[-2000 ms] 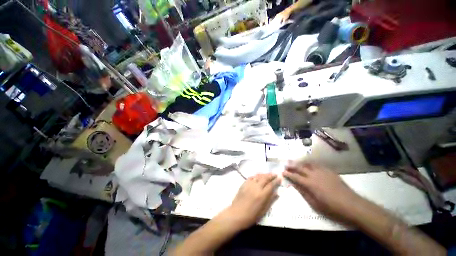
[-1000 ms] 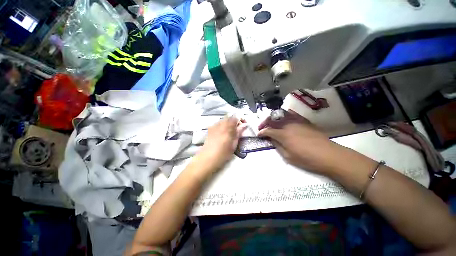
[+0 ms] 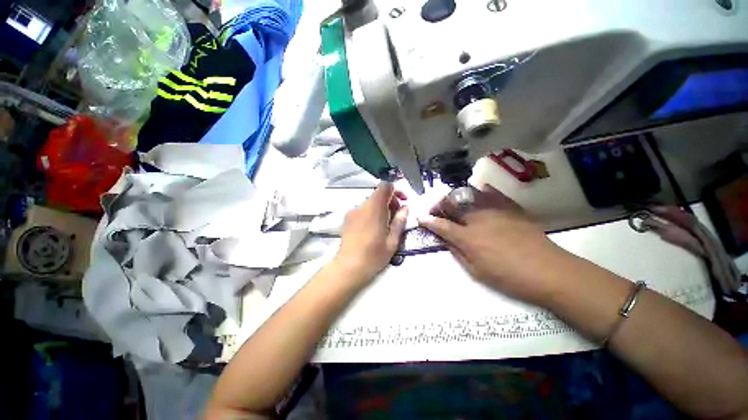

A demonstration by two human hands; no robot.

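A small pale fabric piece (image 3: 417, 215) lies under the needle end of the white sewing machine head (image 3: 525, 49), in bright glare. My left hand (image 3: 373, 230) holds its left side between thumb and fingers. My right hand (image 3: 492, 238) lies flat, with its fingertips at the right side of the piece near the presser area. The needle and presser foot are mostly hidden by fingers and glare. A heap of light grey cut pieces (image 3: 164, 254) lies left of my left hand.
Red snips (image 3: 515, 164) and a dark phone (image 3: 612, 171) lie on the bed behind my right hand. A cloth strap (image 3: 685, 238) is at the right. Black cloth with yellow stripes (image 3: 193, 90), a red bag (image 3: 86, 160) and blue fabric (image 3: 266, 49) are at the left.
My view has moved down and closer to the machine. My hands have moved from the front of the table to beneath the needle end. In the last second they have shifted little.
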